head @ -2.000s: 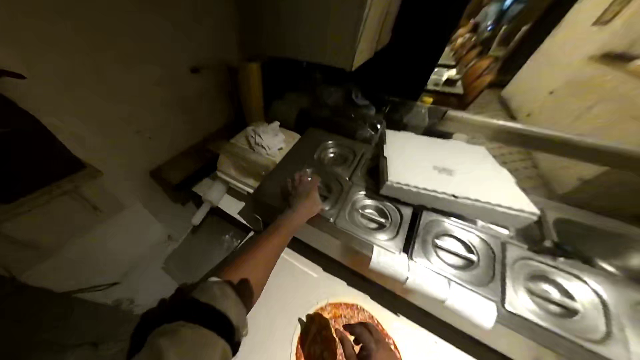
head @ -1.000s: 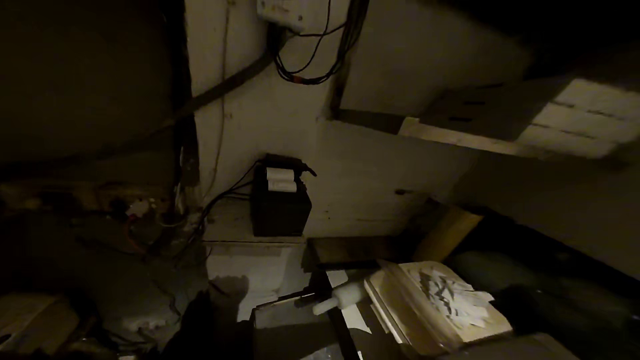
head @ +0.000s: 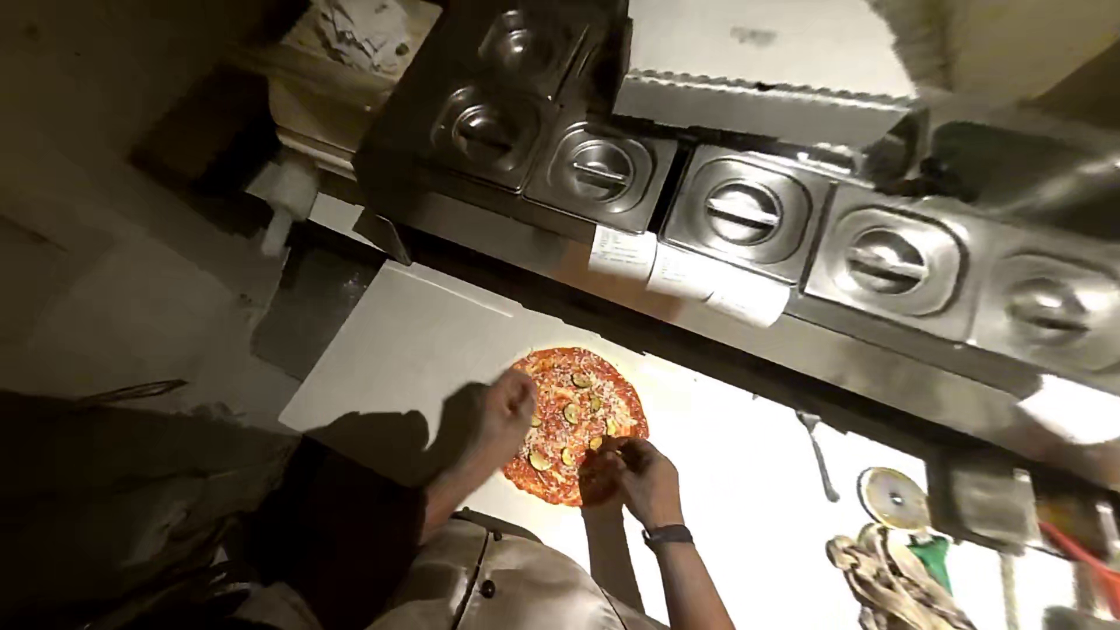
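Note:
A raw round pizza (head: 553, 411) with red sauce, grated cheese and several green vegetable slices lies on a white board (head: 411, 341). My left hand (head: 512, 404) is over the pizza's left edge with its fingers curled; whether it holds anything is hidden. Over the lower right part of the pizza is my right hand (head: 643, 468), a dark band on its wrist. Its fingertips meet near a slice, and what is between them cannot be made out.
Lidded steel containers (head: 744, 213) line the rail behind the board, with paper slips (head: 678, 273) hanging from it. A pizza box (head: 770, 61) rests behind them. To the right are a fork (head: 818, 455), a pizza cutter wheel (head: 893, 499) and a crumpled cloth (head: 892, 577).
The view has swung from the wall back to the counter. Two seconds ago my left hand was at the lidded containers; now it is over the pizza. Green slices now show on the pizza.

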